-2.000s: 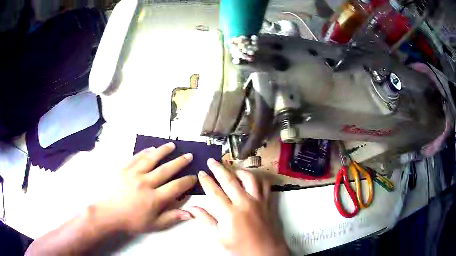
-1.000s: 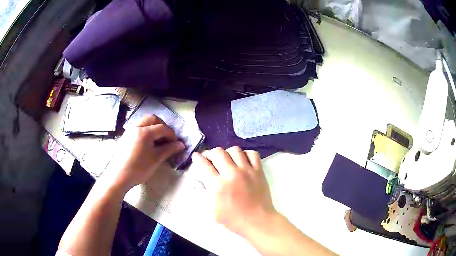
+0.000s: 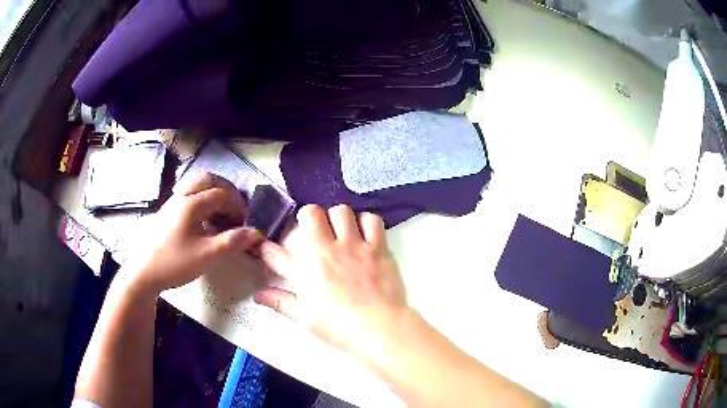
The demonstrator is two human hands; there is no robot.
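A small flat piece (image 3: 217, 162), pale with a dark patch at its right, lies at the left of the table. My left hand (image 3: 187, 239) is over its near side, with thumb and finger pinched at its edge. My right hand (image 3: 343, 275) is beside it, fingers bent, fingertips close to my left thumb; whether it grips anything is hidden. A dark stack of small cut pieces (image 3: 311, 171) lies just right of it, with a pale piece (image 3: 414, 151) on top. One dark cut piece (image 3: 550, 267) lies at the sewing machine (image 3: 685, 239), its right part under the head.
A big pile of dark cut panels (image 3: 319, 64) lies behind. A pale framed stack (image 3: 123, 177) and a red box (image 3: 74, 150) are at far left. A white lamp (image 3: 677, 127) stands by the machine. Red-handled scissors (image 3: 701, 386) show at bottom right. Something blue (image 3: 243, 381) is below the table edge.
The view has swung left from the machine. My hands have left the dark piece there and are at the small flat piece. In the last second they moved closer together, and a dark patch came into view.
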